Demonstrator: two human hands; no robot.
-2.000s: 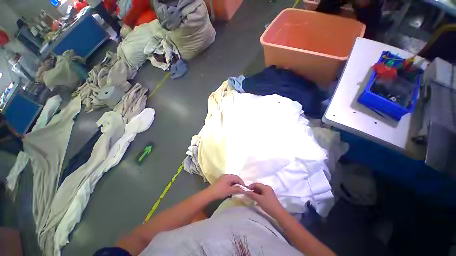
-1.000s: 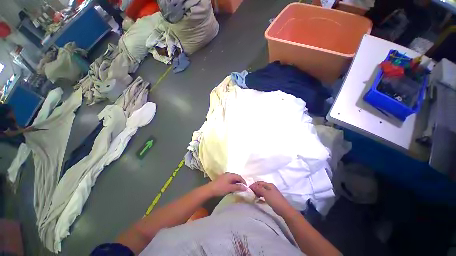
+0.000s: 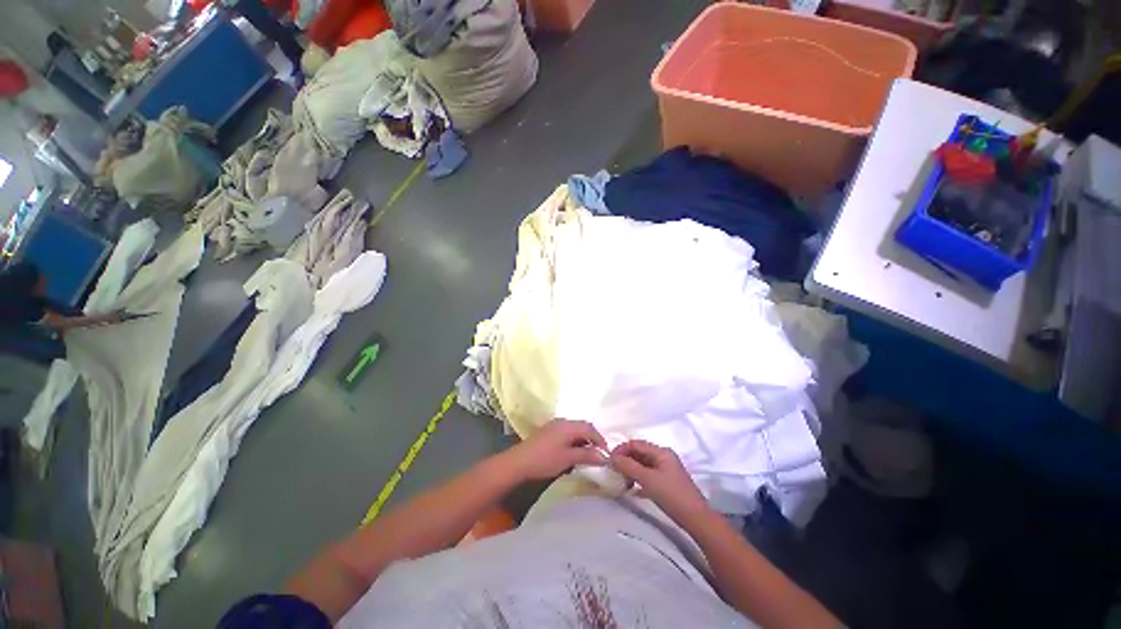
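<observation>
My left hand (image 3: 563, 450) and my right hand (image 3: 654, 473) are close together at the near edge of the white cloth heap (image 3: 664, 326), just in front of my shirt. Their fingertips pinch a small pale piece (image 3: 604, 456) between them; whether it is cloth or thread is too small to tell. A whitish bit of cloth hangs just below the fingers. Cream cloth (image 3: 523, 356) lies along the left side of the white heap.
An orange-pink tub (image 3: 781, 80) stands behind dark blue cloth (image 3: 707, 203). A white tabletop (image 3: 867, 252) with a blue parts tray (image 3: 980, 221) is at right. Long pale cloths (image 3: 234, 406) lie on the floor at left, where a person reaches in. Stuffed sacks (image 3: 473, 74) stand farther back.
The small white piece between my fingers has changed shape and shows less; my hands stay nearly in place. A person's arm has come in at the left edge, over the long cloth.
</observation>
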